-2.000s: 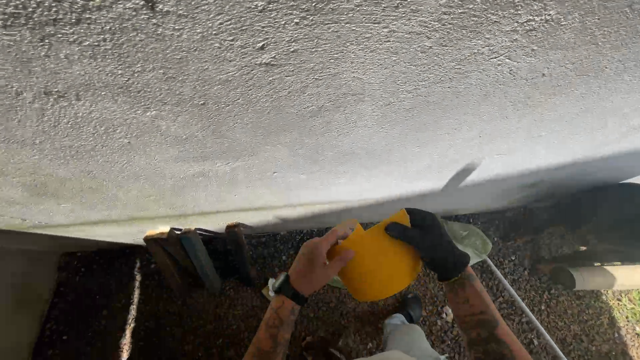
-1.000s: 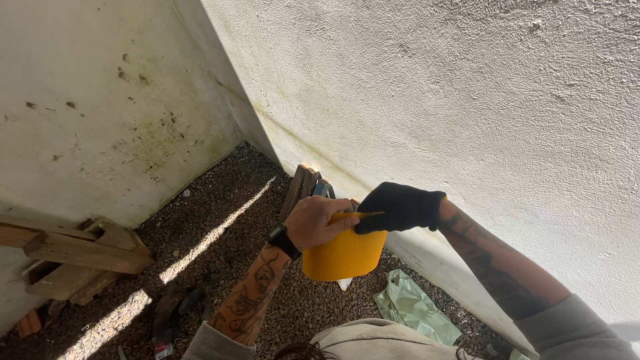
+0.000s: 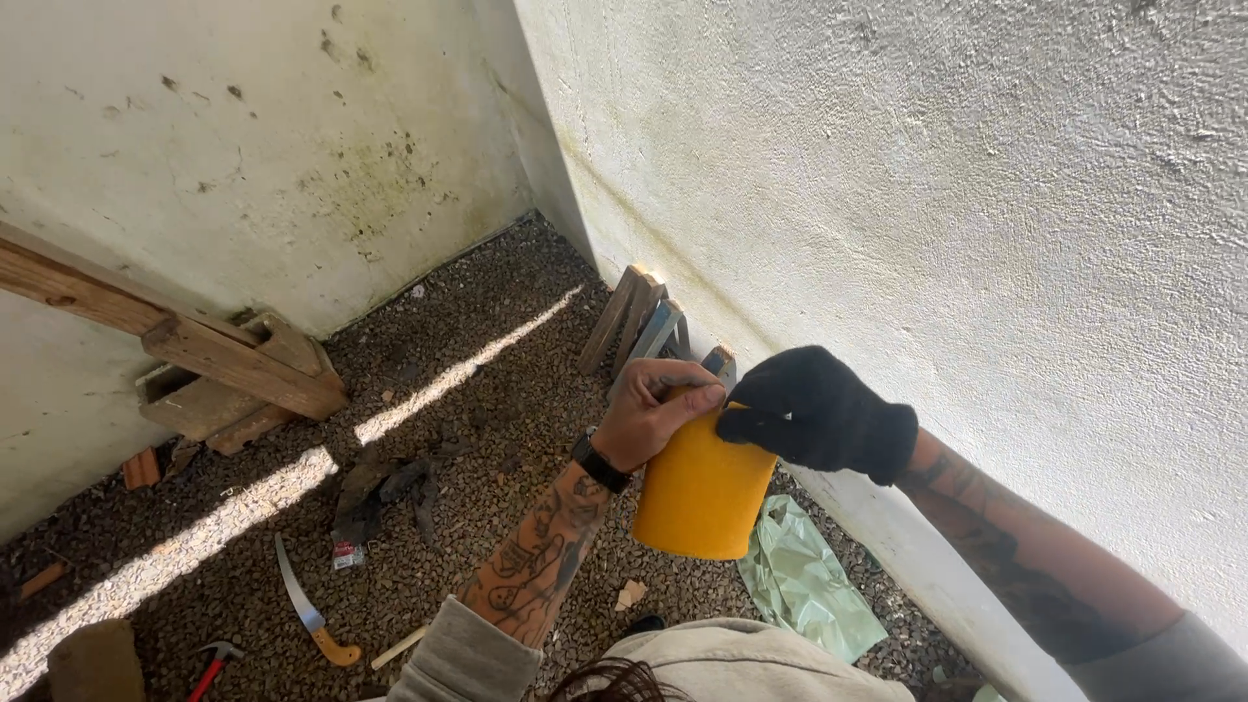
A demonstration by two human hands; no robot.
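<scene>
A curved yellow sheet, perhaps sandpaper [image 3: 704,497], hangs between my hands at the centre of the head view, bent so that its lower part bulges down. My bare left hand [image 3: 653,411], with a black watch at the wrist, pinches its upper left edge between thumb and fingers. On the upper right edge, my right hand [image 3: 817,414] in a black glove grips the sheet with its thumb in front. The two hands are close together, and their fingertips nearly meet. Parts of the fingers behind the sheet are hidden.
Wood pieces [image 3: 643,317] lean at the rough white wall [image 3: 877,195]. A green plastic bag [image 3: 807,583] lies on the gravel. At left are a wooden beam [image 3: 239,366] on concrete blocks [image 3: 200,398], a curved pruning saw [image 3: 310,609] and a red-handled hammer [image 3: 213,667].
The view has swung left to the wall corner. My hands, crossed close at the sheet's top one second ago, now hold it side by side; two seconds ago they were farther apart.
</scene>
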